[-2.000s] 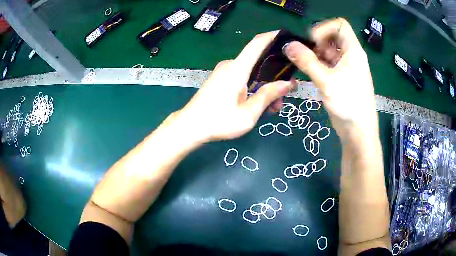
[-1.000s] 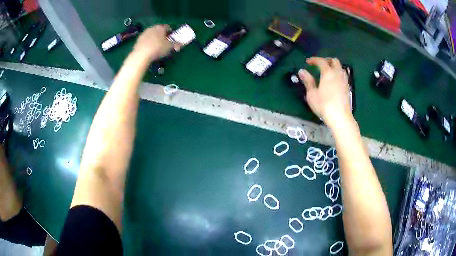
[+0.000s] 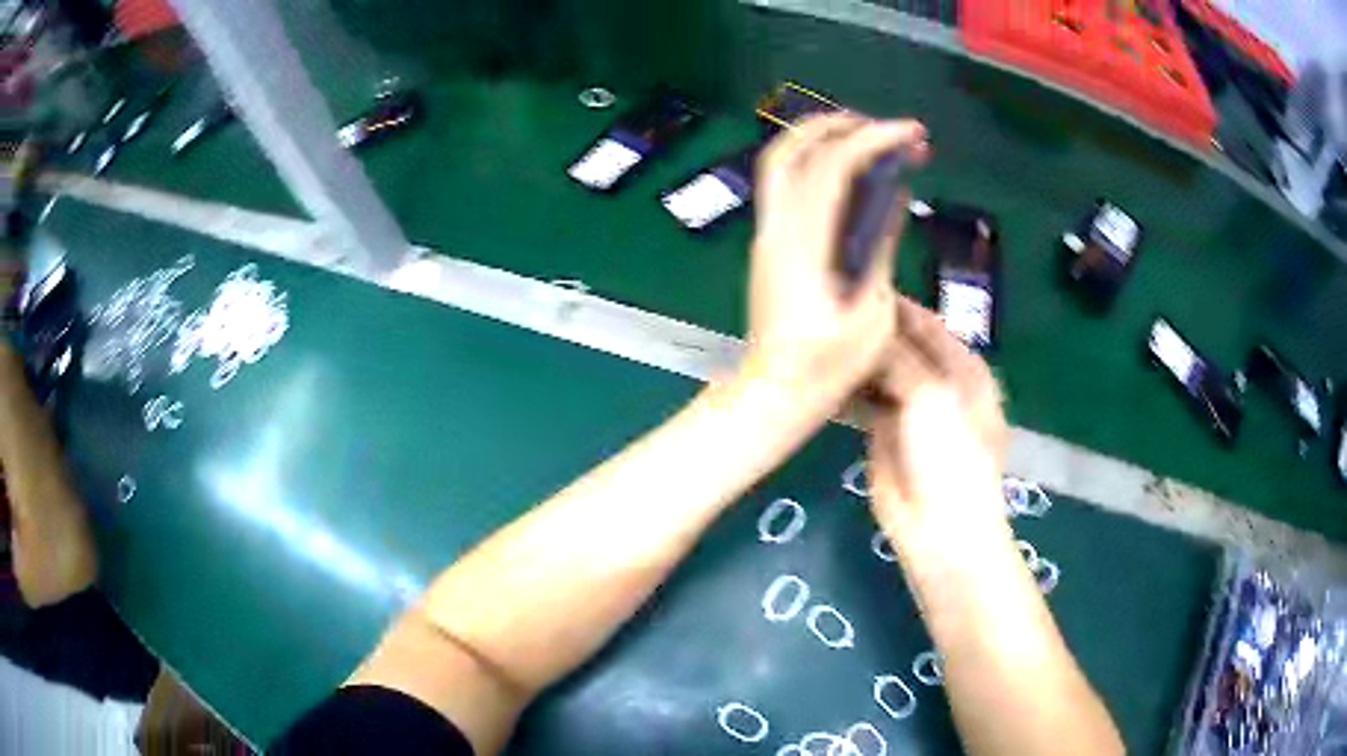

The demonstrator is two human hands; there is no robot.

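Observation:
My left hand (image 3: 813, 251) is raised above the pale metal strip and grips a dark phone body (image 3: 875, 207), seen nearly edge-on between thumb and fingers. My right hand (image 3: 938, 387) is just below it, touching or overlapping the heel of my left hand. Its fingertips are hidden behind my left hand, so I cannot tell if it holds anything. Both hands are slightly blurred. White rings (image 3: 783, 520) lie loose on the green worktop around my forearms.
Several phone bodies (image 3: 963, 281) lie on the green belt beyond the metal strip (image 3: 591, 313). A yellow-edged frame (image 3: 798, 104) is behind my left hand. A grey post (image 3: 288, 133) and white ring pile (image 3: 237, 318) stand left, a clear parts tray (image 3: 1278, 665) right, a red bin (image 3: 1093, 59) beyond. Another person's arm (image 3: 45, 502) is far left.
My left hand has moved right from the belt's left part and now holds a phone body upright. My right hand has come off the belt, down and slightly left, to meet it.

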